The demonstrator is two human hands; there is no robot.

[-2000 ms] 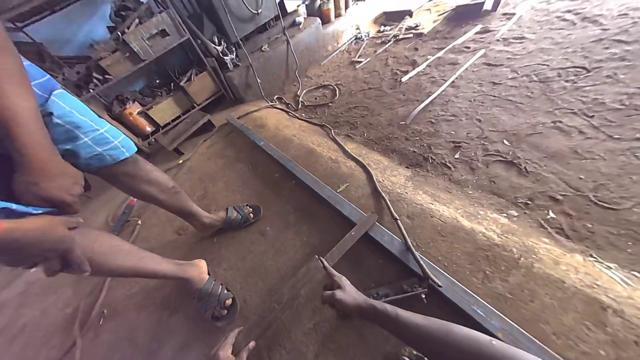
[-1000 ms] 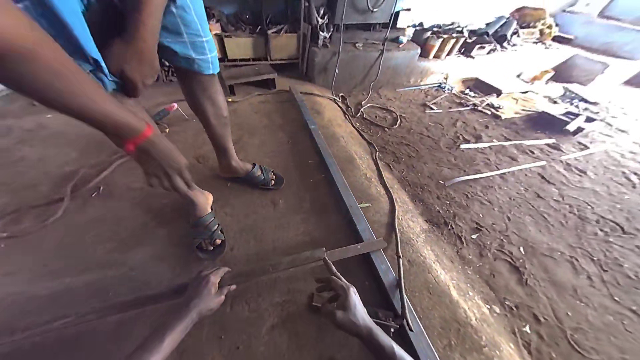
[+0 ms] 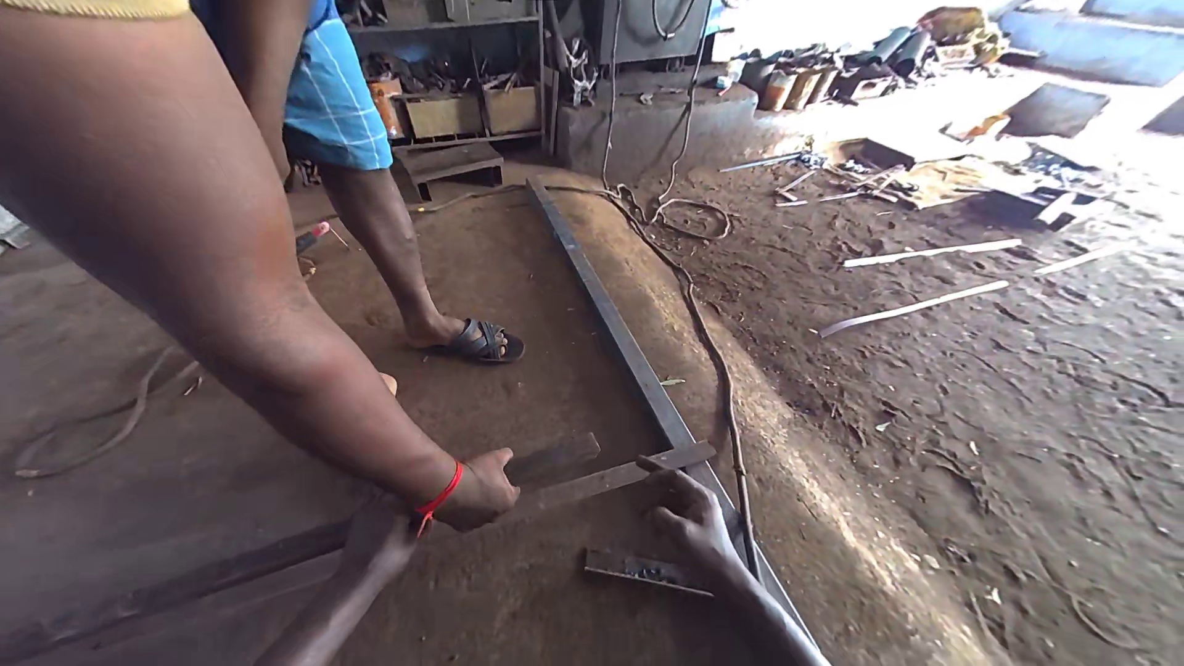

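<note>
A long metal bar lies on the dirt floor. Across its near part rests the end of a flat metal strip. My right hand is at that end, its index finger on or just over the strip; whether it grips is unclear. My left hand is low at centre, partly behind another person's hand with a red wrist cord. That hand is at a second flat bar, beside the strip. What my left hand's fingers do is hidden. A short metal plate lies below my right hand.
A cable runs along the long bar's right side. The person's sandalled foot stands left of the bar. Pale strips and scrap pieces lie on the soil to the right. A shelf with boxes and a low metal stand are behind.
The other person's arm has reached down to beside my left hand, and a second flat bar now shows apart from the strip. The view has swung to the right since the oldest frame.
</note>
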